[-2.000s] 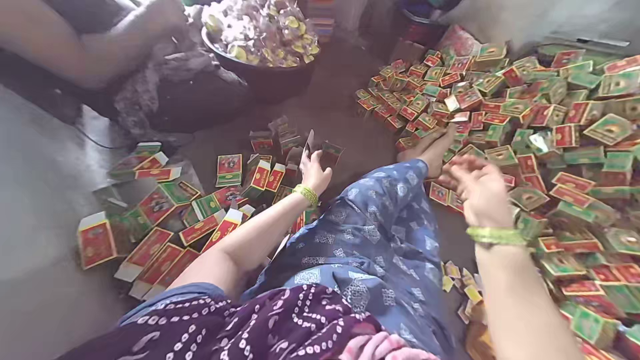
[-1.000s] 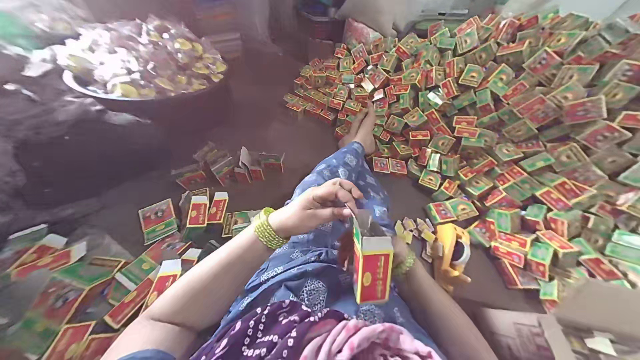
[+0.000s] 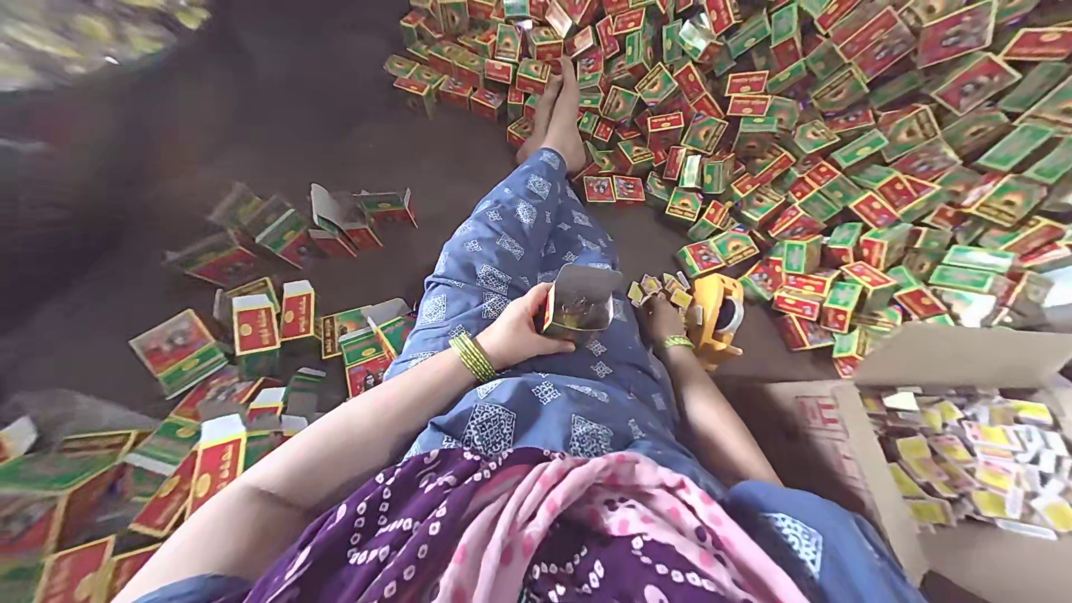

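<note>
My left hand (image 3: 521,331) holds a small printed cardboard box (image 3: 579,306) above my lap, its top flap up and its mouth facing me. Down on the floor at the right of my legs, my right hand (image 3: 662,316) touches a small group of yellow-and-white pieces (image 3: 670,289); its fingers are partly hidden. Just right of that hand stands a yellow tape dispenser (image 3: 718,322) with a roll in it. Green bangles are on both wrists.
Many red-and-green boxes (image 3: 837,193) cover the floor ahead and right. Unfilled-looking open boxes (image 3: 255,322) lie at the left. An open carton (image 3: 846,444) of yellow-and-white pieces stands at the lower right. A blurred tub (image 3: 100,75) is at the upper left.
Two seconds ago no box was plainly in my left hand; one second ago a box was at my hands over my lap. My right hand has moved to the small pieces. The view has tilted down.
</note>
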